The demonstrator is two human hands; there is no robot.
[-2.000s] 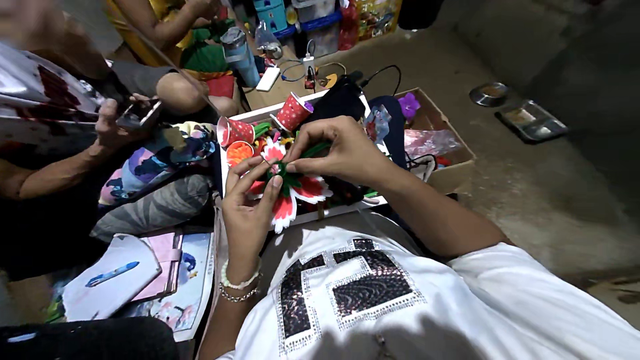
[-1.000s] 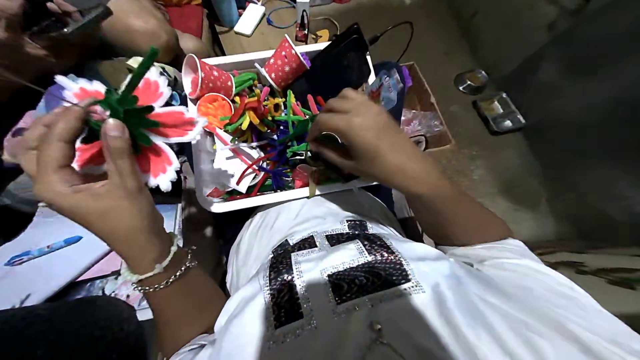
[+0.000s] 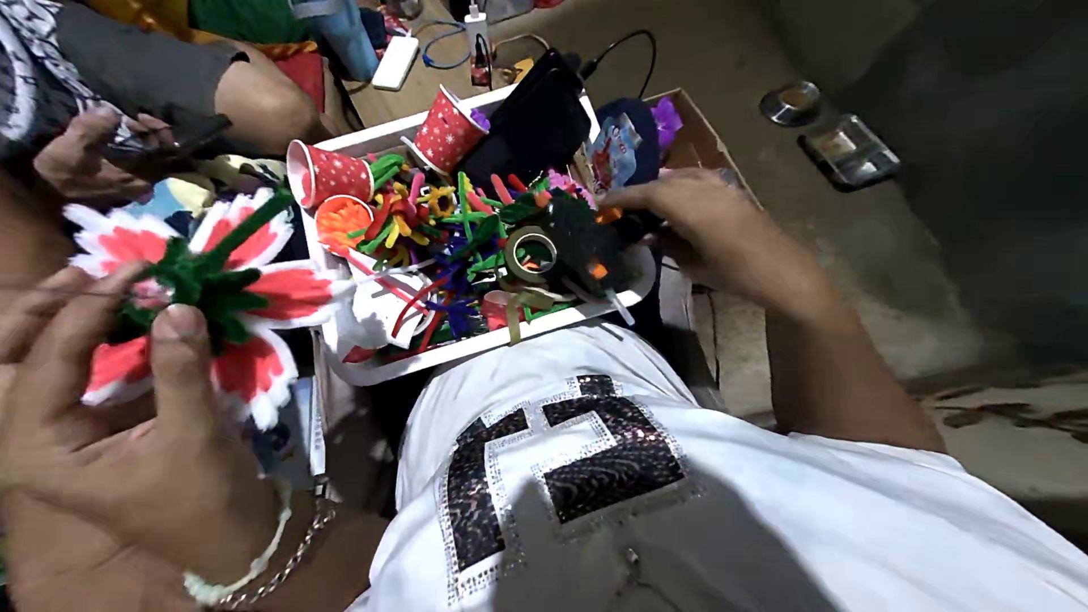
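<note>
My left hand [image 3: 144, 416], at the left, pinches a pipe-cleaner flower [image 3: 280, 293] with red petals edged in white and a green centre. Its underside seems turned toward me, and a thin stem runs off to the left. My right hand [image 3: 722, 229] is at the right side of a white plastic tray [image 3: 476, 344], with its fingers curled on a black and orange glue gun [image 3: 586, 242]; its palm side is hidden. A roll of tape [image 3: 531, 255] lies beside the gun, among bunches of coloured pipe cleaners [image 3: 399, 221].
Red patterned paper cups [image 3: 446, 132] and a black phone-like device [image 3: 540, 115] stand at the tray's far side. Behind the tray are a white power bank [image 3: 396, 63] and cables. A cardboard box [image 3: 705, 140] is at right. Another person's hand [image 3: 85, 161] holds a phone at upper left.
Two seconds ago both my hands were together at the flower over the tray. My left hand has carried the flower left, and my right hand has moved to the tray's right side, onto the glue gun.
</note>
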